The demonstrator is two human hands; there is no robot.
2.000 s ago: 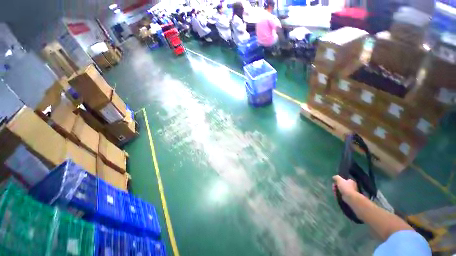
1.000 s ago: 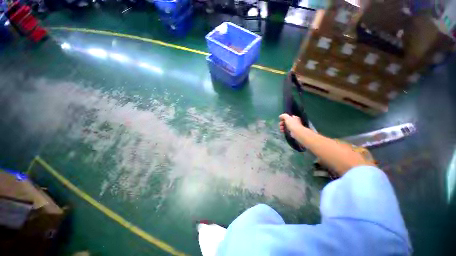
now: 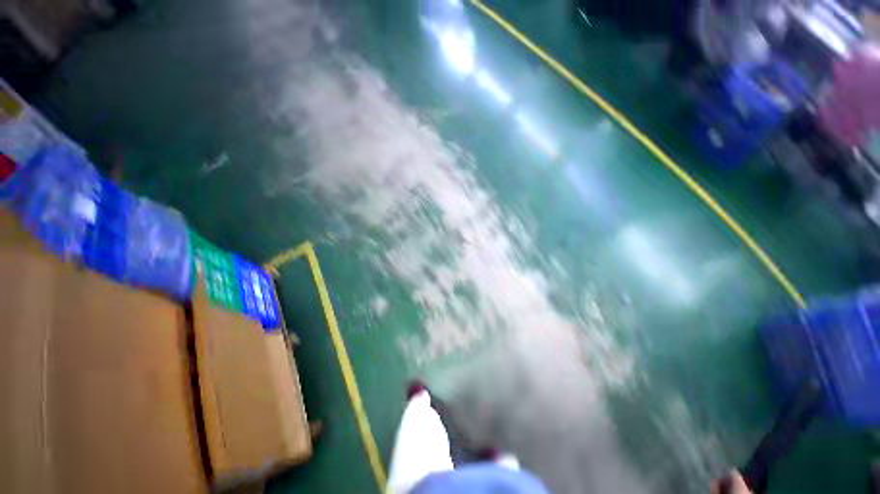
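My right hand (image 3: 735, 482) is cut off by the bottom edge at the lower right and blurred. It is closed around the black loop handle (image 3: 783, 434) of the pallet truck. The truck's body and forks are out of the picture. My left hand is not in view. A white shoe or trouser leg (image 3: 422, 449) and a bit of blue clothing (image 3: 487, 480) show at the bottom middle.
Brown cartons (image 3: 106, 376) stand at the left, with blue totes (image 3: 145, 241) and a green tote (image 3: 214, 273) behind. A blue tote (image 3: 849, 352) is close beside the handle at right. Yellow lines (image 3: 666, 159) mark the worn green floor. A person in pink (image 3: 859, 96) is upper right.
The view has swung, first right, then back left. The handle and my right hand have moved to the bottom right corner. The carton pallet at right has left the picture; cartons at left are nearer.
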